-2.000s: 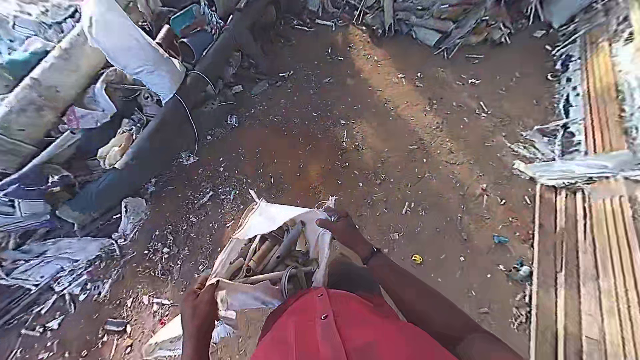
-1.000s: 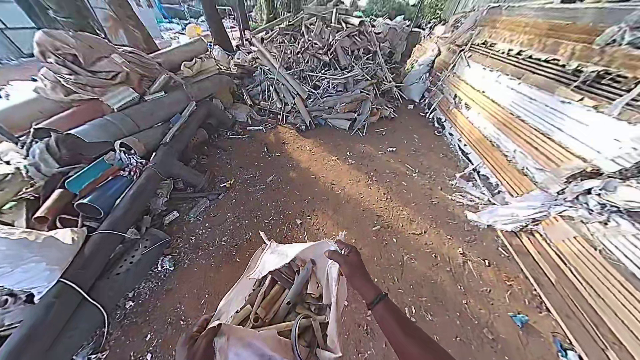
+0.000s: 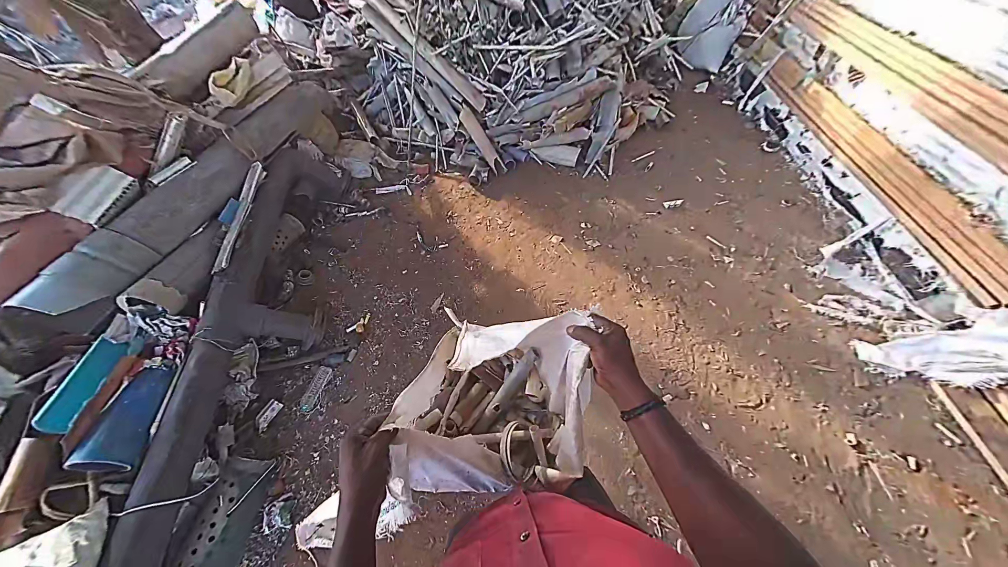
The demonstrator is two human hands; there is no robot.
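A white woven sack [image 3: 449,463] hangs mouth up in front of my red shirt, its rim spread wide. My left hand [image 3: 368,457] grips the rim on the left side. On the upper right corner of the rim, my right hand [image 3: 606,346] is closed, with a dark band on that wrist. Inside the sack lie several broken pipe pieces [image 3: 504,390], grey and tan, and a ring-shaped piece [image 3: 516,450] near the front. The bottom of the sack is hidden.
A heap of broken pipes and strips [image 3: 551,102] stands ahead. Large grey pipes [image 3: 197,181] and a blue pipe [image 3: 126,417] are stacked on the left. Long brown slats or sheets [image 3: 890,165] lie along the right. Small scraps dot the dirt ground [image 3: 709,299].
The view has tilted up, then partly back down. Both hands keep hold of the sack throughout, and its pipe pieces remain inside.
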